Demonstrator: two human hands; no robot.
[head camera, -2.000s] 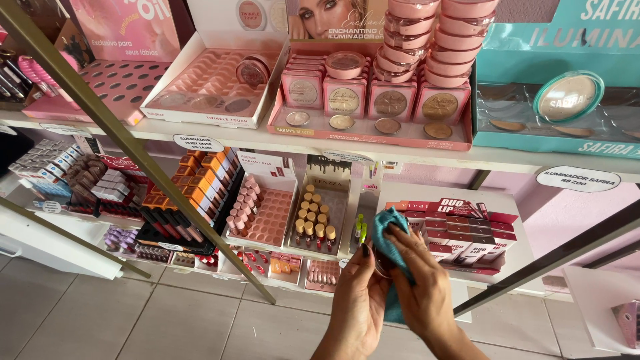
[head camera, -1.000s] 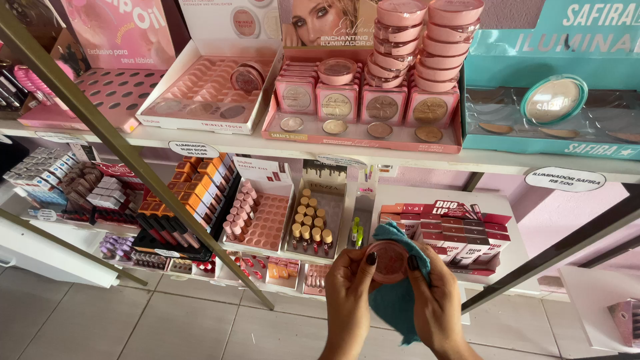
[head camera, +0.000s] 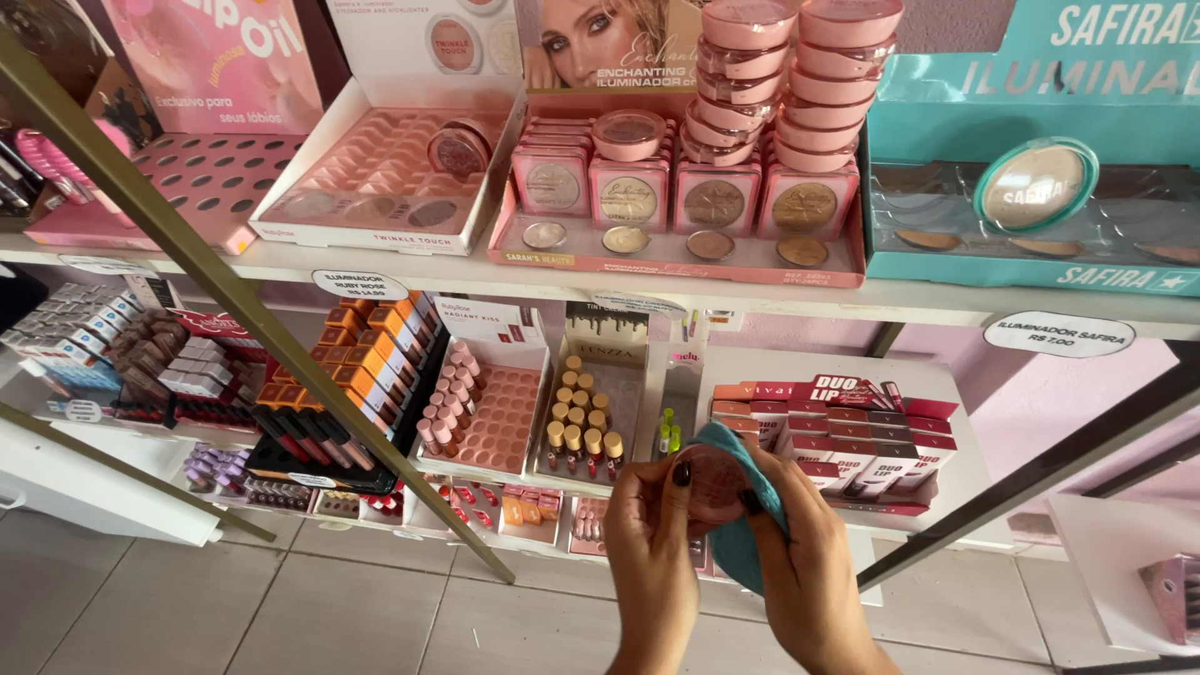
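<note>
A round pink makeup compact with a clear lid is held in front of the lower shelf. My left hand grips its left side, thumb on the face. My right hand holds a teal cloth folded around the compact's right edge, its thumb over the lid. Above on the white shelf, a pink display box holds flat square compacts and two tall stacks of round pink compacts. Another round compact leans in the white-edged display tray to the left.
A teal display box with an upright round compact stands at the right. Below are lip-product trays and red-and-white boxes. Metal shelf posts slant across the left and right, over a tiled floor.
Two seconds ago the cloth and my right hand covered most of the compact; now its lid shows between my hands. The cloth hung lower one second ago and is now bunched around the compact's right side.
</note>
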